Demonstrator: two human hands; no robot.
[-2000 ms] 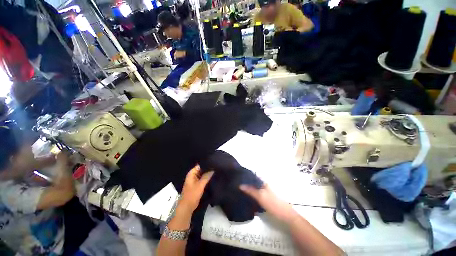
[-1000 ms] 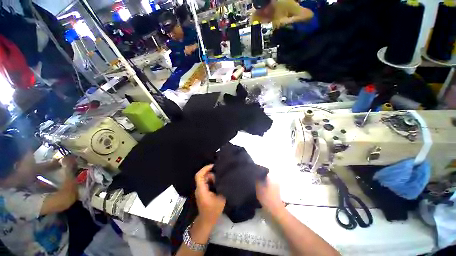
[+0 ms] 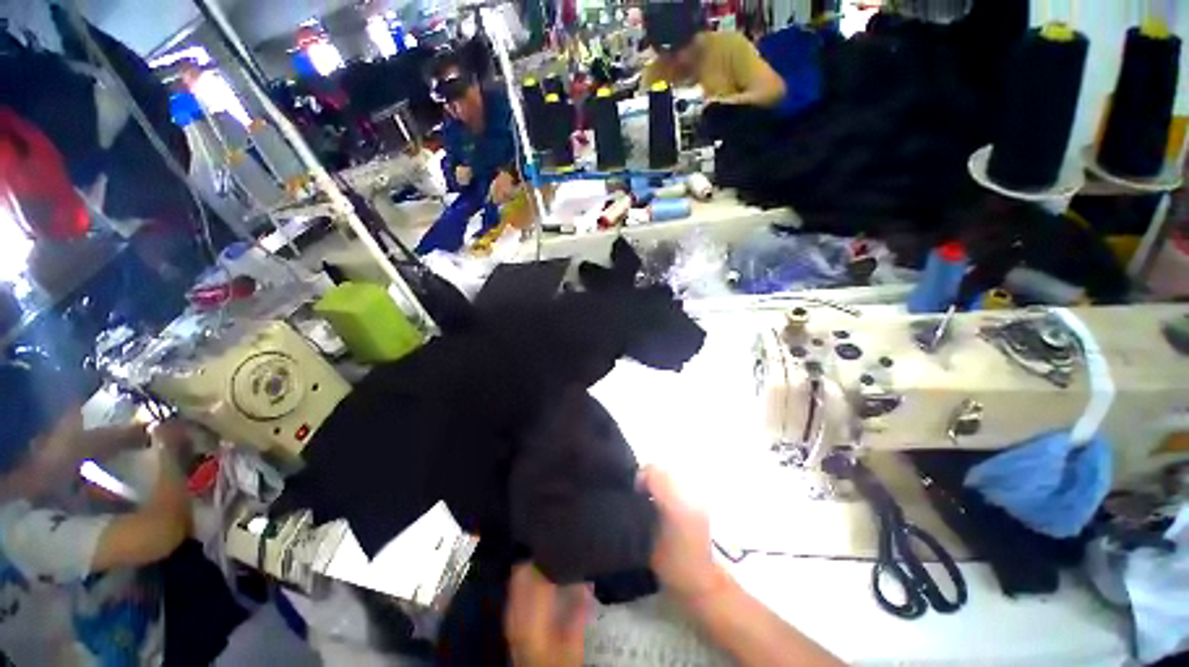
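A black fabric piece (image 3: 580, 489) is held up between my hands near the table's front edge, left of the machine head. My left hand (image 3: 548, 618) grips its lower left edge; the wrist is cut off by the bottom of the picture. My right hand (image 3: 681, 532) holds its right edge, the fingertips partly hidden by the cloth. A large black spread of panels (image 3: 443, 404) lies behind and left, touching or overlapped by the held piece. The off-white sewing machine head (image 3: 913, 378) stands at right with strong glare at its needle area.
Black-handled shears (image 3: 913, 560) lie below the machine head. A light blue cloth bundle (image 3: 1043, 480) hangs from it. A lime-green block (image 3: 370, 322) and a neighbouring machine (image 3: 261, 388) stand left. A person (image 3: 104, 534) works at far left; two more sit behind. Black thread cones (image 3: 1039, 111) stand upper right.
My left hand has moved down to the cloth's lower edge. My right hand has shifted slightly down and left. The held piece has turned and hangs further left.
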